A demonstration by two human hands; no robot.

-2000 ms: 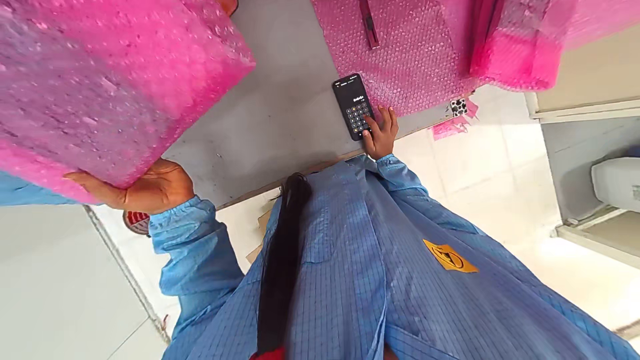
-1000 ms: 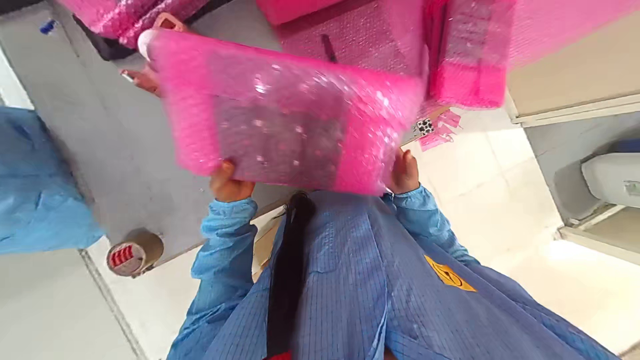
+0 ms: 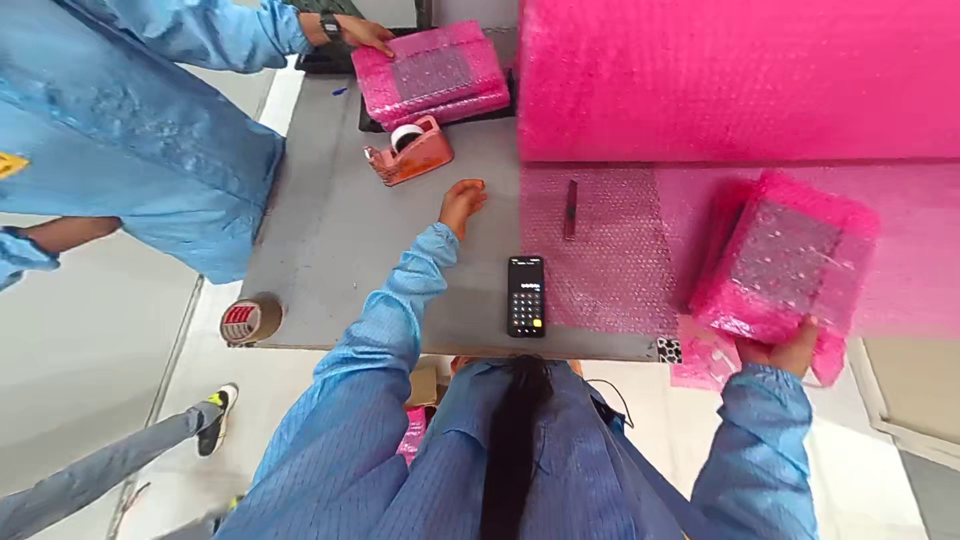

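Note:
My right hand (image 3: 780, 349) grips the lower edge of a package in pink bubble wrap (image 3: 791, 255) at the right, over more pink wrap. My left hand (image 3: 463, 204) is above the grey table, its fingers curled, with nothing seen in it. Up and left of that hand stands an orange-red tape dispenser (image 3: 420, 156) with a white roll. A phone showing a calculator (image 3: 526, 296) lies near the front edge. To its right, a thin dark tool (image 3: 571, 210), perhaps a cutter, rests on a sheet of pink bubble wrap (image 3: 615, 255).
A big pink bubble-wrap roll (image 3: 735, 82) spans the back right. At the upper left, a co-worker's hand (image 3: 367, 34) touches other pink-wrapped packages (image 3: 431, 73). A brown tape roll (image 3: 252, 319) sits at the front left corner of the table (image 3: 322, 225).
A wrapped package was between both my hands one second ago; now my right hand has one at the right, and my left hand is away from it. The phone is uncovered again.

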